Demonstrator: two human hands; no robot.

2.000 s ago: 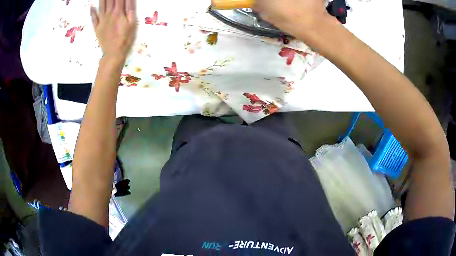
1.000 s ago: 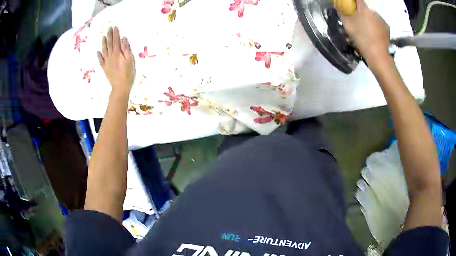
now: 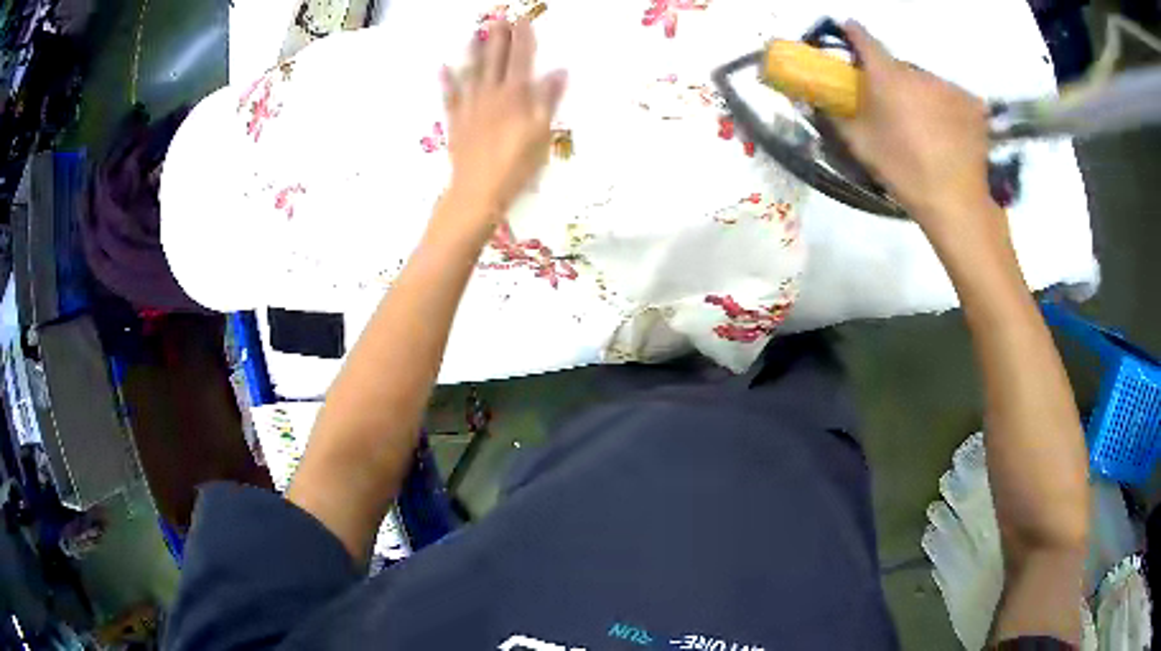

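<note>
A cream floral garment lies spread over the white padded pressing surface, its near edge hanging in a loose point over the front edge. My left hand is over the garment with its fingers apart, holding nothing; it is slightly blurred. My right hand grips the yellow handle of the steam iron. The iron's dark plate is over the garment's right edge; I cannot tell whether it touches the cloth.
A pale hose runs off right from the iron. A dark rectangle lies at the table's lower left. A blue plastic basket and pale ruffled cloth are below right. Dark purple cloth is at the left.
My left hand has moved right across the garment. The iron went right off the cloth, then came back left to its right edge. The view has shifted.
</note>
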